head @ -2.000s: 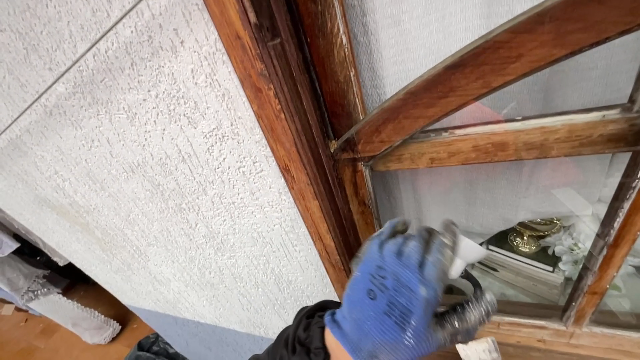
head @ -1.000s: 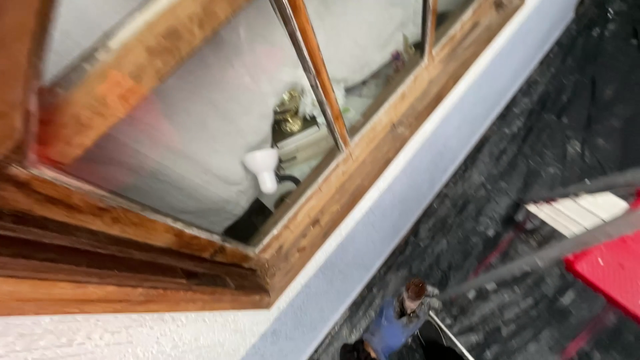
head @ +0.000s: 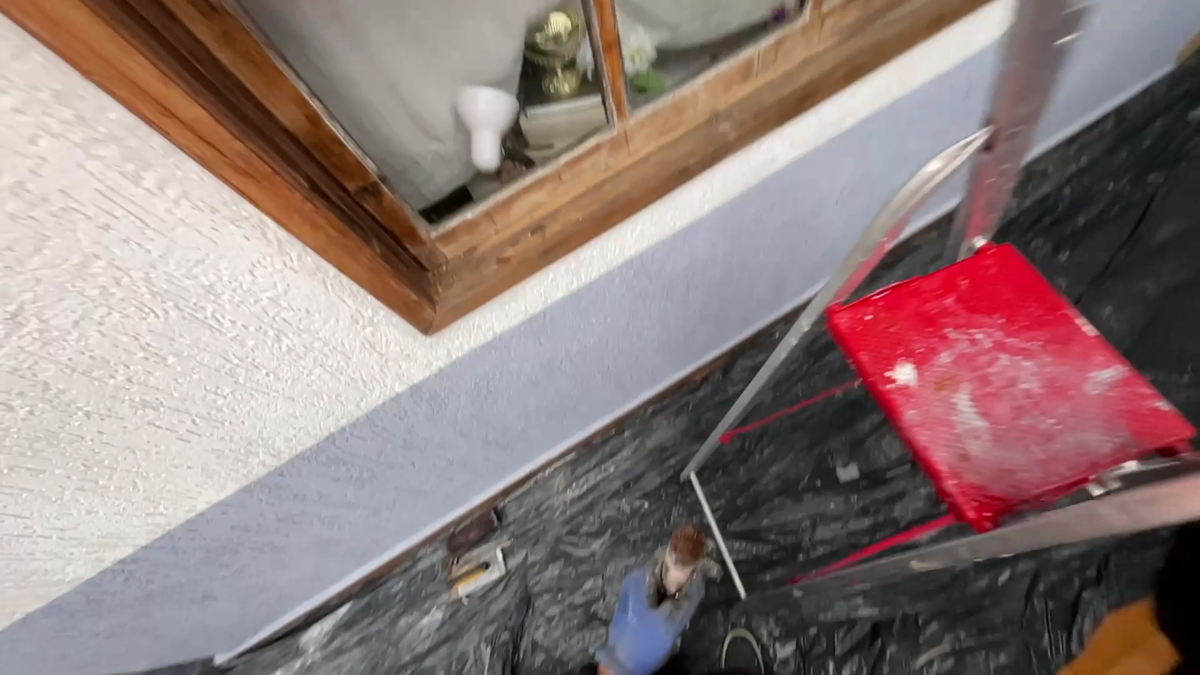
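My left hand (head: 647, 619), in a blue glove with dark-stained fingers, is at the bottom centre, low over the black plastic sheeting. It is closed around what looks like a paintbrush (head: 686, 546) with reddish-brown bristles pointing up; blur hides the handle. Just right of the hand, a pale curved rim or handle (head: 742, 639) shows at the lower edge. My right hand is out of view. Above, a brown wooden window frame (head: 600, 178) is set in the textured white wall (head: 169, 309), its glass panes showing a white lamp (head: 487, 122) and a gold-coloured cup (head: 555, 47) behind them.
A metal stepladder with a paint-spattered red step (head: 1003, 384) stands at the right. Wrinkled black sheeting (head: 797, 506) covers the floor beside the blue-grey lower wall (head: 469, 403). A small flat item (head: 478, 572) lies by the wall's foot.
My gloved hand has moved from in front of the window pane down to above the floor sheeting. The view has swung down and right, bringing the red-stepped ladder into sight.
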